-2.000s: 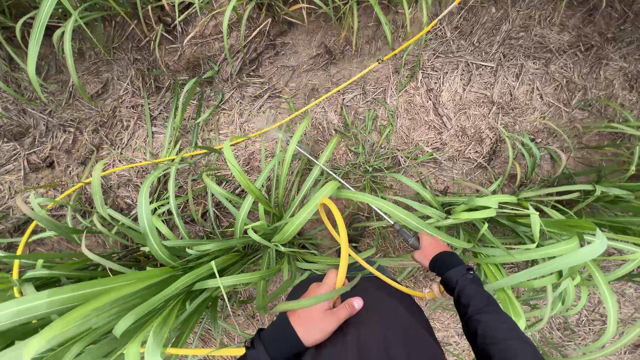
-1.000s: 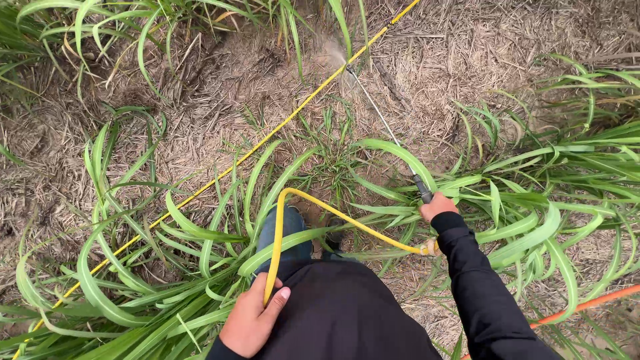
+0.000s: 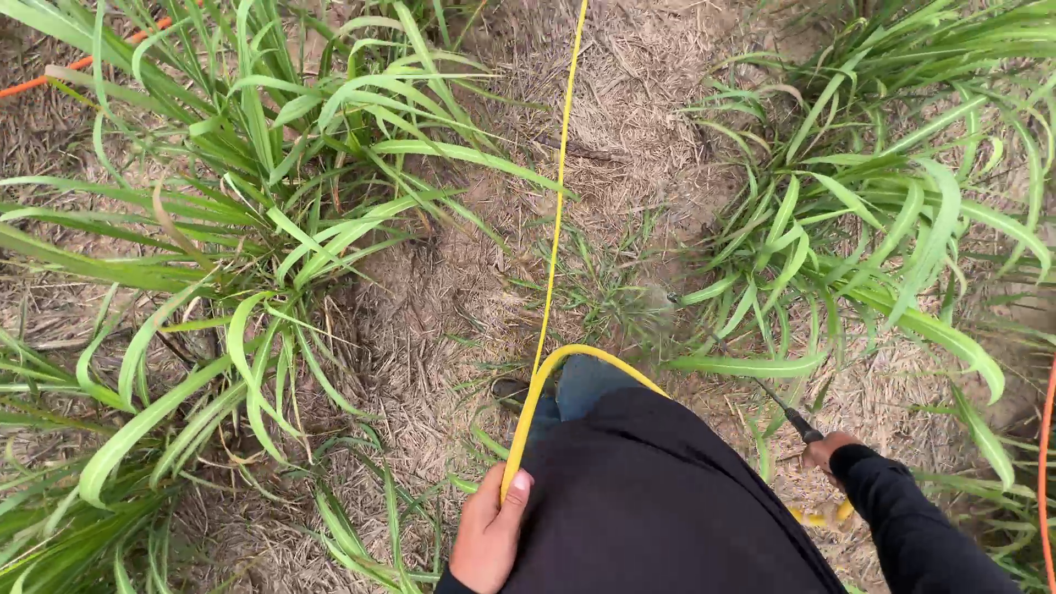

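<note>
My left hand [image 3: 492, 521], at the bottom centre, is closed around a yellow hose [image 3: 521, 437] that arches over my legs. At the lower right, my right hand [image 3: 827, 454] grips the black handle of a spray wand [image 3: 800, 422]. The wand's thin lance points up and left, partly behind grass leaves. Its nozzle [image 3: 674, 298] is beside low weeds [image 3: 610, 293], with a faint spray at its left. A yellow line [image 3: 563, 165] runs up the ground from beside the hose's arch. Part of the hose near my right forearm is hidden.
Tall clumps of long-leaved grass stand at the left [image 3: 272, 181] and right [image 3: 825, 223]. Dry straw litter [image 3: 643, 115] covers soil between them. An orange hose [image 3: 82, 64] shows at the upper left, and an orange hose [image 3: 1046, 462] at the right edge. A shoe [image 3: 510, 389] is partly visible.
The view has turned strongly. The wand's nozzle was across the yellow line at the top; now it is by the low weeds near the right grass clump. Both hands keep their holds.
</note>
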